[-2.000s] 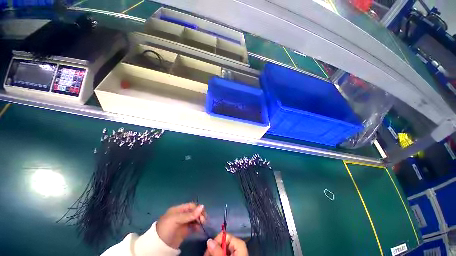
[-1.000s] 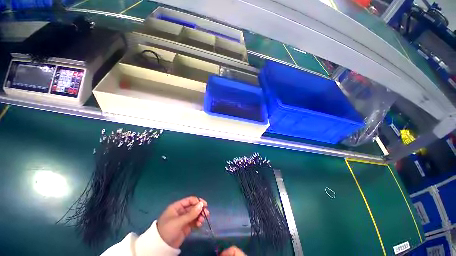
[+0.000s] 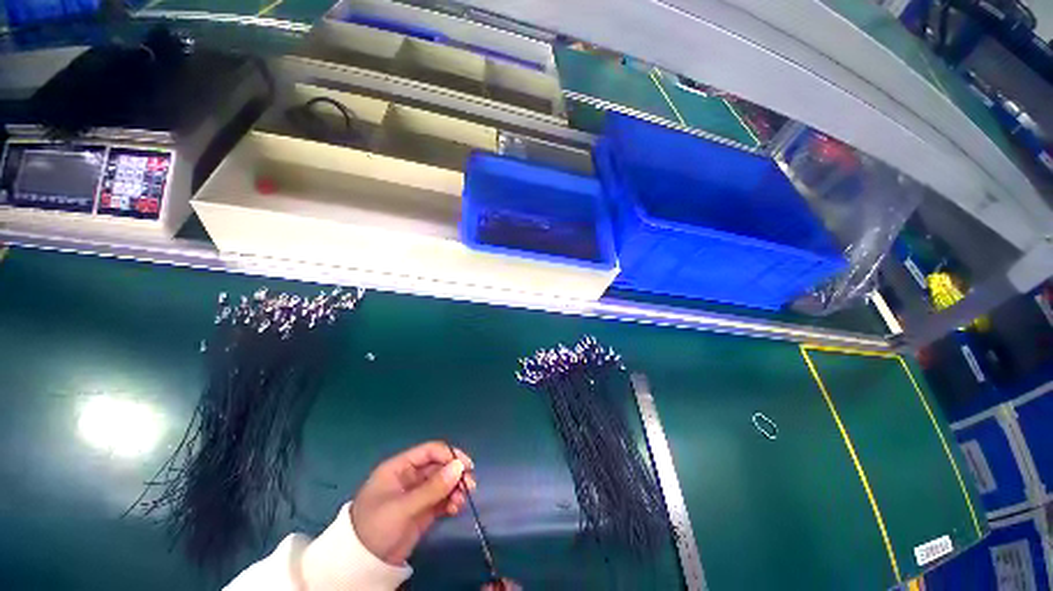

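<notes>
My left hand (image 3: pixel 410 502) is at the lower middle and pinches a thin black wire lead (image 3: pixel 478 525) between thumb and fingertips. My right hand (image 3: pixel 501 585) is almost wholly cut off by the bottom edge; only fingertips show at the lead's lower end. The left wire bundle (image 3: pixel 248 427) lies fanned on the green mat left of my left hand, silvery tips at the top. The smaller right wire bundle (image 3: pixel 600 462) lies to the right, beside the steel ruler (image 3: pixel 666 485). The red-handled tool is not visible.
Behind the mat stand a scale (image 3: pixel 87 182) with dark wires on it, a cream tray (image 3: pixel 335 231), a small blue bin (image 3: pixel 537 219) and a large blue tote (image 3: pixel 722 219). A white loop (image 3: pixel 764 426) lies right of the ruler.
The red-handled tool, seen in my right hand two seconds ago, has gone out of sight. My right hand has moved down towards the bottom edge. The view has shifted slightly.
</notes>
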